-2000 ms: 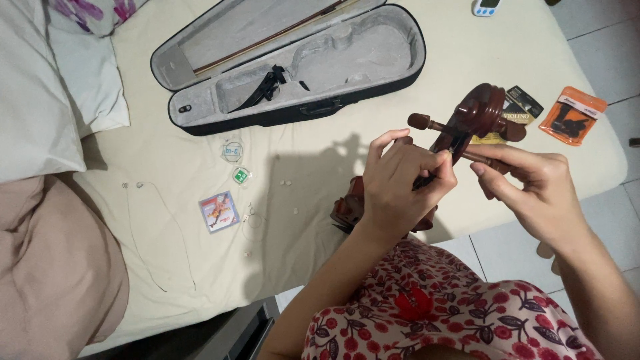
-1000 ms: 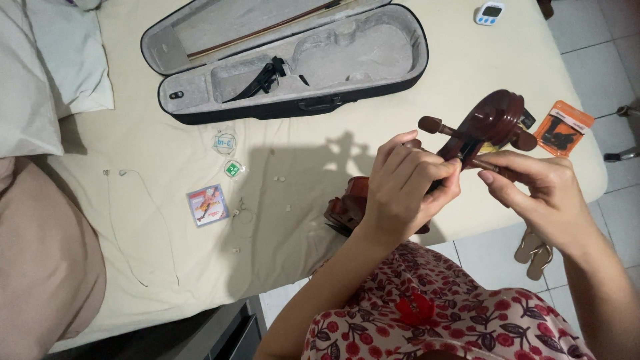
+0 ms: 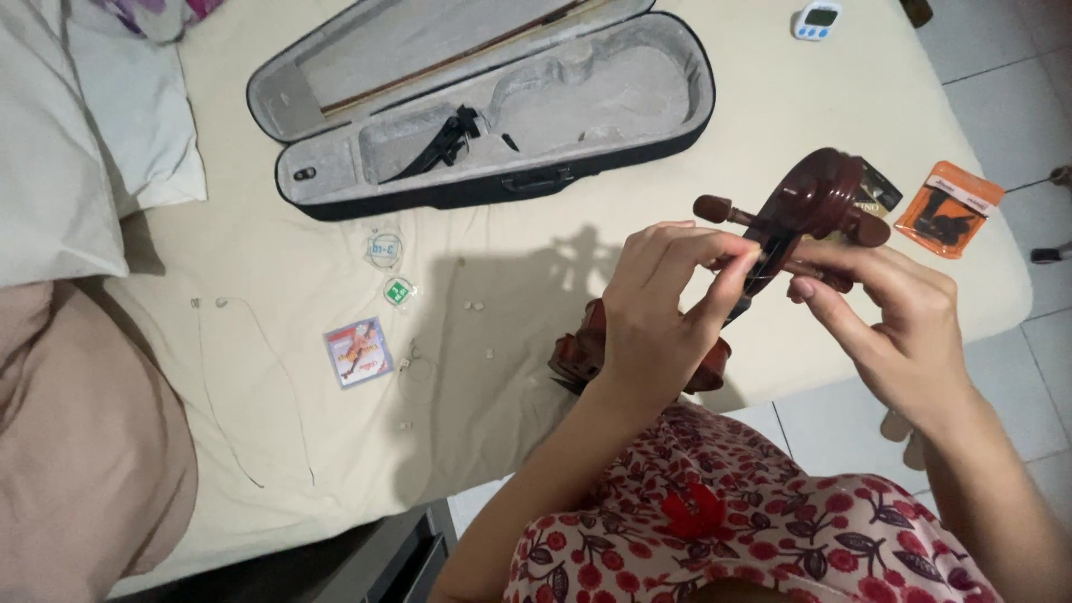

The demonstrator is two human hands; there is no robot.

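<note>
A reddish-brown violin stands on end near my lap, its scroll (image 3: 825, 188) uppermost and its body (image 3: 708, 368) partly hidden behind my left forearm and hand. My left hand (image 3: 670, 301) pinches at the pegbox with thumb and forefinger; a thin string seems to be between them, though it is too fine to make out. On the other side, my right hand (image 3: 888, 314) has its thumb and fingers around a tuning peg (image 3: 816, 275) low on the pegbox. Another wooden peg (image 3: 720, 209) sticks out to the left above my left hand.
On the bed lie an open violin case (image 3: 603, 100) with a bow (image 3: 452, 63) and a black shoulder rest (image 3: 444, 146), an orange packet (image 3: 950, 209), a digital timer (image 3: 817, 21), a small picture packet (image 3: 358, 352), coiled strings in sleeves (image 3: 383, 249) and loose strings (image 3: 280, 368).
Both hands have stayed at the pegbox of the violin, with only small finger movements. The view has shifted slightly.
</note>
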